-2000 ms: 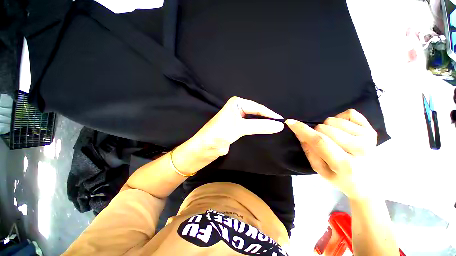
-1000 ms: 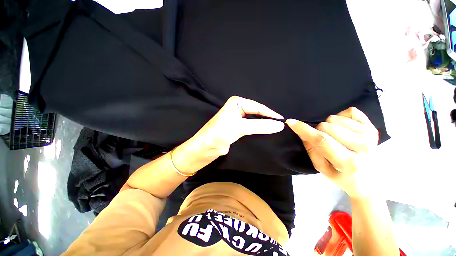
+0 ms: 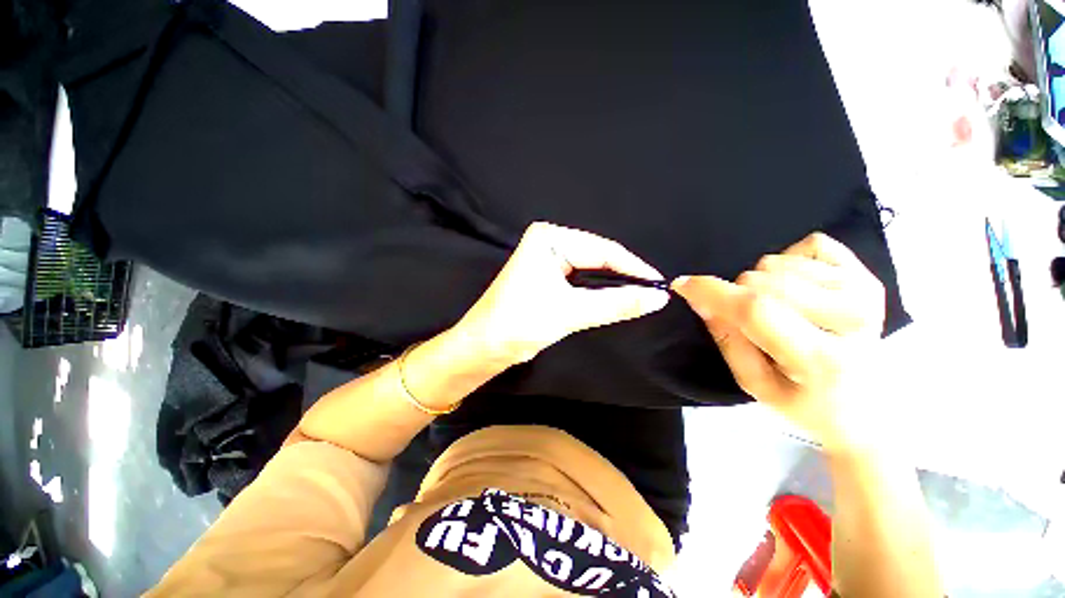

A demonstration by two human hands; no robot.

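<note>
A large black garment [image 3: 631,129] lies spread over the white table [image 3: 952,386]. My left hand [image 3: 561,286] pinches a narrow folded edge of it between thumb and fingers, near the middle of the view. My right hand [image 3: 794,315] is just to the right, its thumb and index fingertips closed at the same fold and touching or nearly touching my left fingertips. Its other fingers are curled. A needle cannot be made out at the fingertips. A small dark thread loop [image 3: 888,215] shows at the garment's right edge.
Blue and black snips [image 3: 1009,286] lie right of the garment. Small supplies [image 3: 1022,129] are at the upper right. A black basket [image 3: 76,286] and a dark cloth pile [image 3: 216,403] are at the lower left. A red plastic object [image 3: 800,543] is below the table at the lower right.
Both hands stay nearly in place. The fold in my left fingers shows a little wider, and my right fingers have shifted slightly. The garment has hardly moved.
</note>
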